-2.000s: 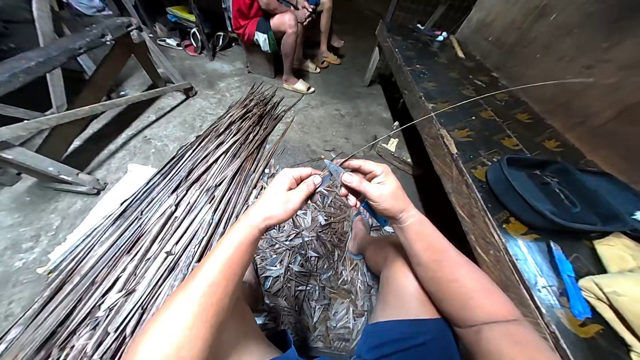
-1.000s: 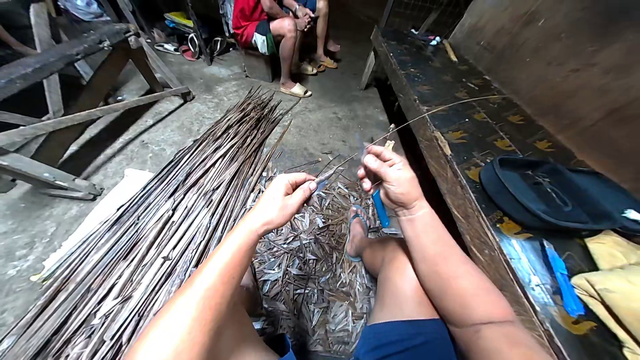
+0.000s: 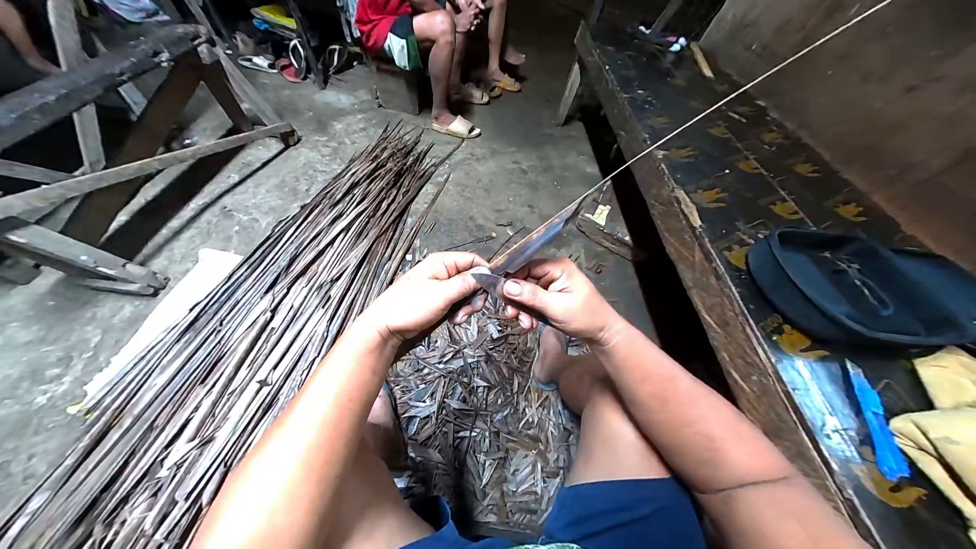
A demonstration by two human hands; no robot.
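Observation:
My left hand (image 3: 438, 290) pinches a dry palm leaflet (image 3: 537, 238) on its thin midrib (image 3: 709, 122), which slants up to the right past the bench. My right hand (image 3: 557, 296) is closed on a small knife, its pointed metal blade (image 3: 488, 284) lying against the leaflet beside my left thumb. The knife's handle is mostly hidden in my fingers. A large bundle of dry palm leaflets (image 3: 282, 305) lies to the left of my hands. Cut leaf scraps (image 3: 488, 412) cover the floor between my feet.
A long wooden bench (image 3: 709, 290) runs along the right, bearing a black bag (image 3: 862, 286), a blue-handled tool (image 3: 877, 423) and yellowish cloth (image 3: 938, 442). A wooden trestle (image 3: 152, 164) stands at left. Seated people's legs (image 3: 438, 69) and footwear (image 3: 293, 61) are at the back.
My hands were apart one second ago and are now together at the blade. A broad leaflet on the midrib now shows above them, and the midrib rises more steeply to the right.

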